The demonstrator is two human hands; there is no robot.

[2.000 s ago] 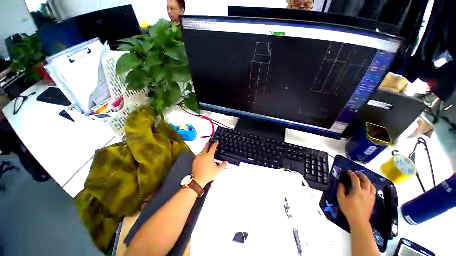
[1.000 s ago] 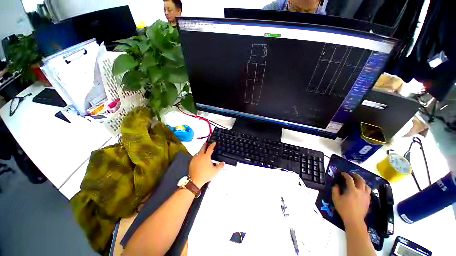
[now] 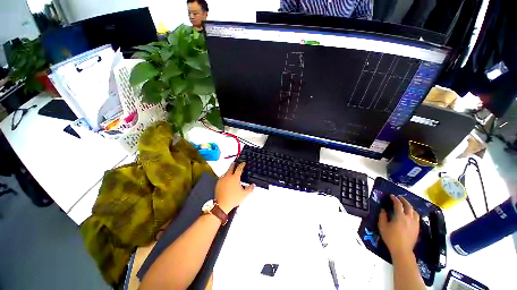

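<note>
My left hand [image 3: 231, 190] rests at the left end of the black keyboard [image 3: 300, 173], fingers apart, holding nothing. My right hand [image 3: 400, 225] lies over a dark mouse [image 3: 389, 207] on the dark mouse pad [image 3: 371, 218]; the palm and fingers hide much of the mouse. The monitor [image 3: 317, 85] shows thin pale line drawings on black. White paper sheets [image 3: 283, 232] lie between my forearms, with a pen [image 3: 333, 273] and a small dark piece [image 3: 269, 269] on them.
Olive-yellow fabric [image 3: 150, 198] lies left of my forearm. A plant [image 3: 176, 76] and white basket [image 3: 139, 122] stand behind it. At right are a blue tin [image 3: 410, 164], yellow roll [image 3: 446, 191], navy bottle [image 3: 484, 229] and calculator [image 3: 462, 281]. Two people are beyond the monitors.
The person behind the monitor has risen, so a striped top now shows instead of the face. The camera view has shifted slightly. My hands stay at the keyboard and mouse.
</note>
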